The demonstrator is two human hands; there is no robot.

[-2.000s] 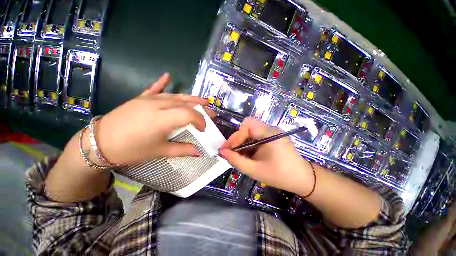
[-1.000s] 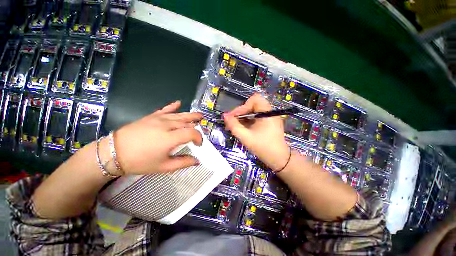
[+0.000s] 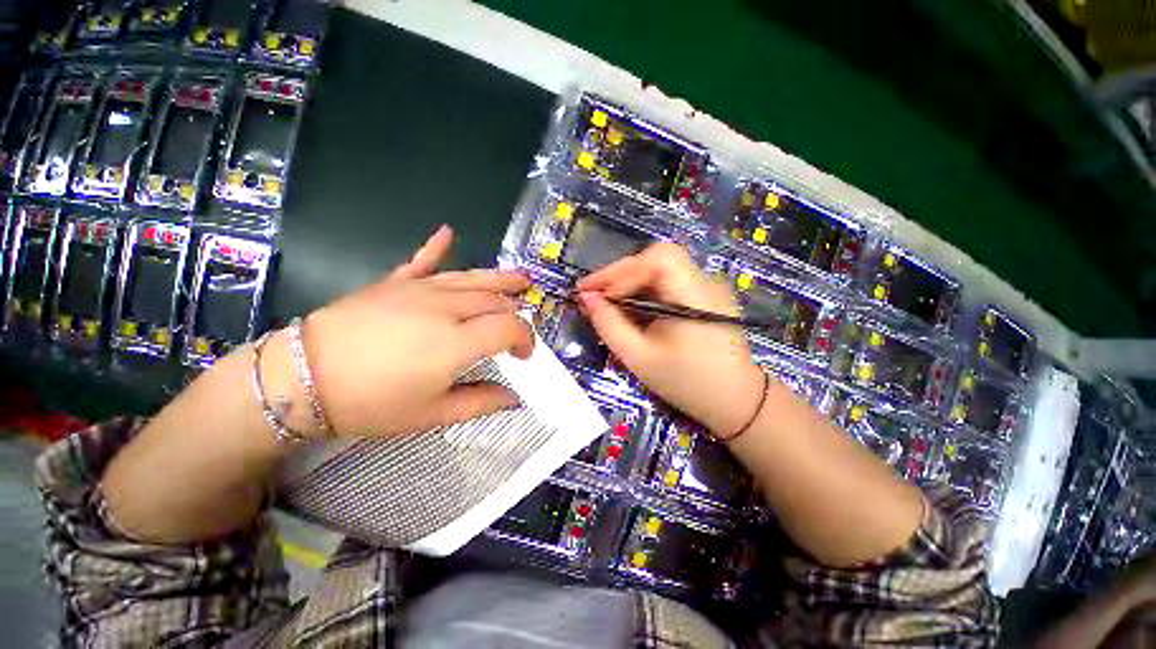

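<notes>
My left hand [image 3: 412,349] holds the sticker sheet [image 3: 437,475], white with dense grey rows and a plain margin, over the near left part of the blister tray. Its index fingertip reaches the tray near a module's yellow parts [image 3: 558,235]. My right hand [image 3: 678,330] pinches the dark, pen-like tweezers [image 3: 685,312]. Their tip is at a module just right of my left fingertips; any sticker there is too small to tell. The clear blister tray [image 3: 710,241] holds dark modules [image 3: 634,169] with yellow parts at one end and red parts at the other.
Another clear tray of modules [image 3: 152,209] lies at the left, across a strip of dark green worktop [image 3: 406,140]. A white strip or stack [image 3: 1033,475] lies at the right, with more clear trays beyond. A pale rail [image 3: 507,44] borders the green belt [image 3: 761,76].
The sheet has been drawn down and left from the tweezers. My right hand has moved from the sheet's edge to a module in the tray. The view has also shifted.
</notes>
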